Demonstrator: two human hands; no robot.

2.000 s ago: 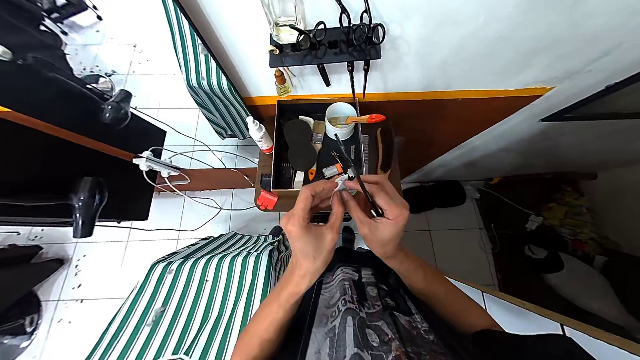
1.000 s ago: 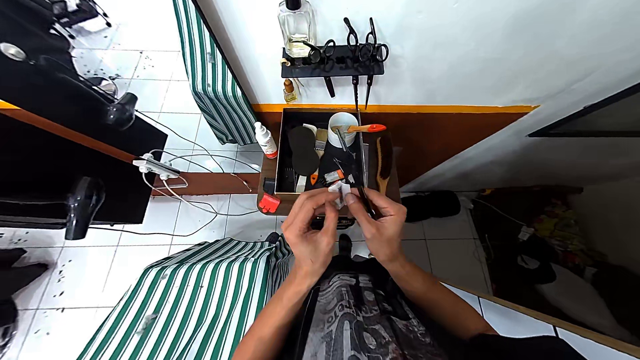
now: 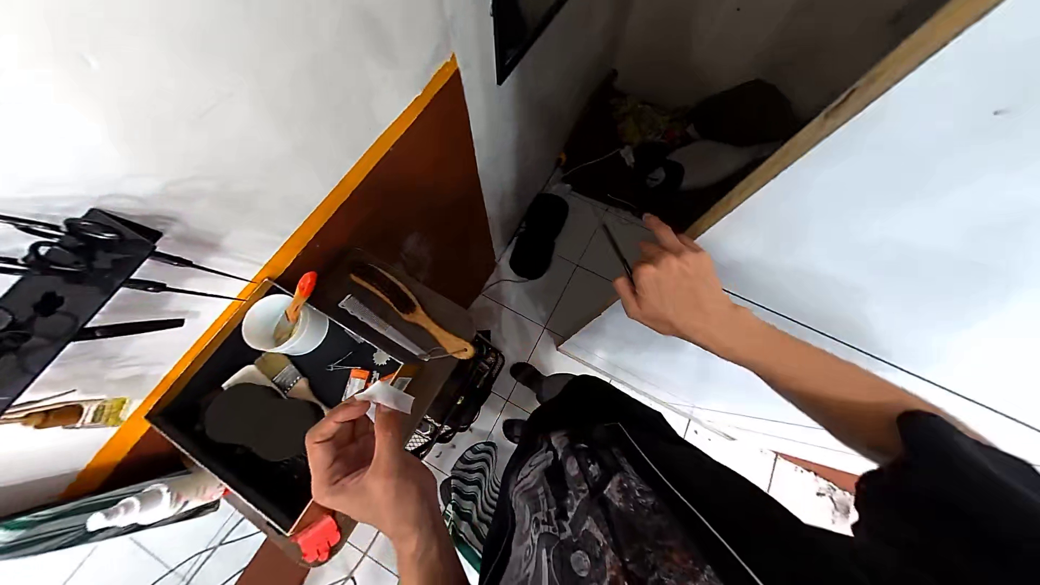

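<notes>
Over the near edge of a black tray (image 3: 236, 479), my left hand (image 3: 366, 463) pinches a small piece of white paper (image 3: 387, 396) between thumb and finger. My right hand (image 3: 674, 280) is far off to the right, over the floor, with a thin dark tool (image 3: 617, 250) held in it and one finger extended; the tool's kind is unclear. In the tray are a white cup (image 3: 284, 325) with an orange-tipped brush (image 3: 301, 297), a flat brush (image 3: 280, 372), a dark sponge-like piece (image 3: 260, 421) and small orange-and-white packets (image 3: 356, 383).
A wooden-handled brush (image 3: 414, 313) and a pale comb (image 3: 382, 327) lie beside the tray. Scissors hang from a black wall rack (image 3: 69, 280) at left. A red clip-like object (image 3: 317, 538) is at the tray's near corner. A wooden-edged panel (image 3: 841, 110) stands at right.
My hands, together in front of the tray before, are now far apart. The right one has moved away to the right with the dark tool. The view has swung strongly to the right.
</notes>
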